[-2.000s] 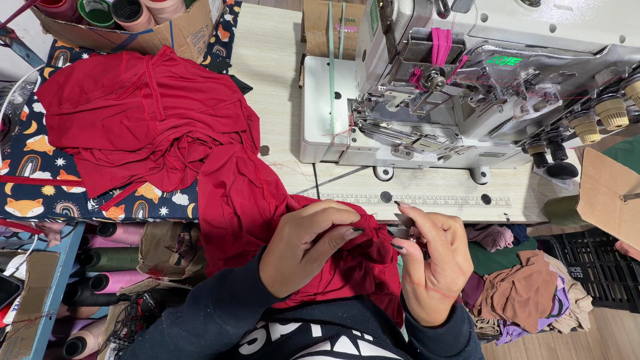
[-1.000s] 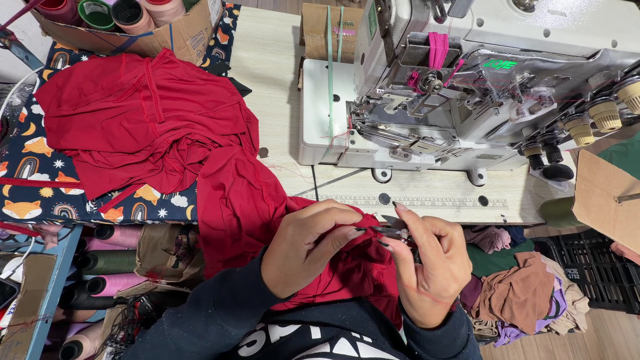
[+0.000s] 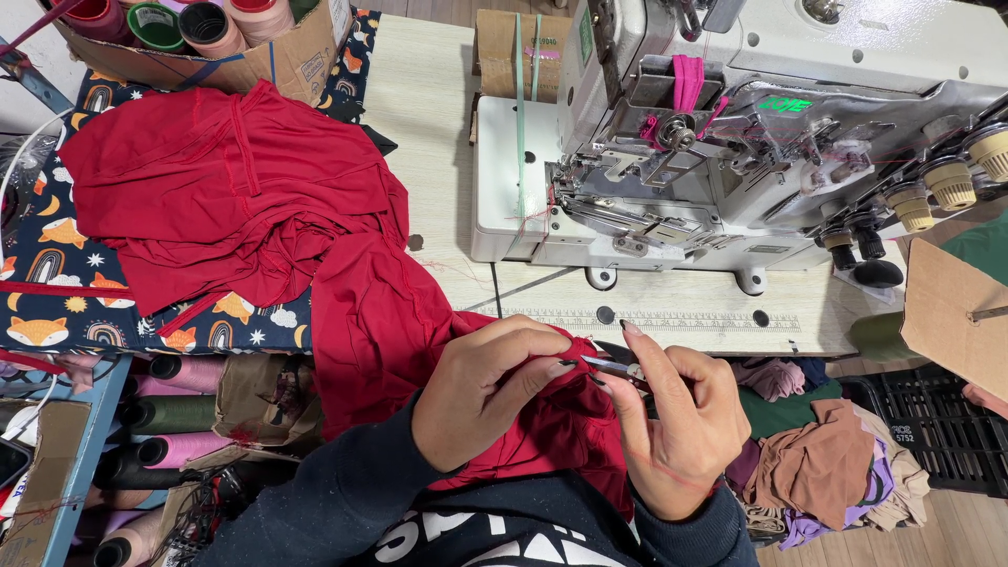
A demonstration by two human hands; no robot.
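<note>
Red knit fabric (image 3: 378, 315) runs from a heap on the left of the sewing table down over my lap. My left hand (image 3: 492, 394) pinches its edge between thumb and fingertips. Small thread snips (image 3: 618, 367) are gripped in my right hand (image 3: 685, 417), their blades pointing left at the pinched edge, close to my left fingertips. Loose red thread shows by the edge. Beyond my hands stands a white industrial sewing machine (image 3: 512, 181) with red threads at its needle area.
A cardboard box (image 3: 307, 67) of thread cones stands at upper left. Below the patterned cloth (image 3: 63, 307) lie more cones (image 3: 185, 409). On the right are a folded fabric pile (image 3: 819, 465), a black plastic crate (image 3: 929, 441) and a cardboard flap (image 3: 957, 315).
The snips now show plainly between my right fingers, with their blades at the fabric edge. Both hands have stayed near the same place, and the red heap has not moved.
</note>
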